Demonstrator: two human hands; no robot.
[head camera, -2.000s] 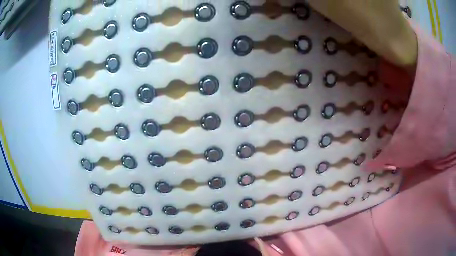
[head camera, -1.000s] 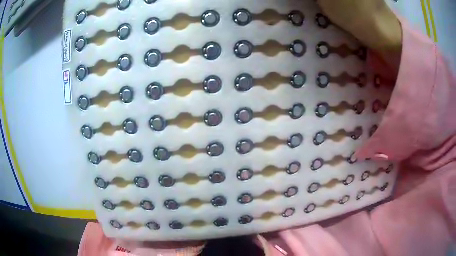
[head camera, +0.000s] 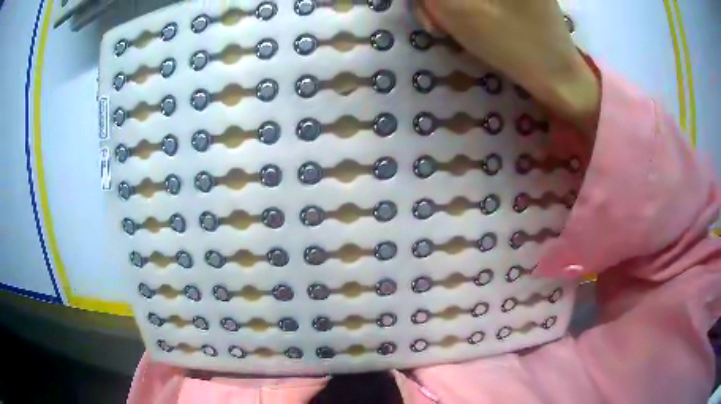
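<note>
A wide off-white parts tray lies in front of me, with many rows of tan dumbbell-shaped pockets. A round metal part with a dark silver rim sits at an end of a pocket, and the other visible pockets hold similar parts in pairs. My right hand reaches over the tray's upper right. Its fingers are cut off by the top edge, so what it holds is hidden. My left hand is not in view.
The white tabletop has yellow and blue tape lines at left and right. Two white labels sit on the tray's left edge. A grey object is at the top left. A pink sleeve covers part of the tray's right side.
The camera view has shifted, so the tray looks smaller and more of its upper rows show. My right hand and sleeve appear further left in the picture.
</note>
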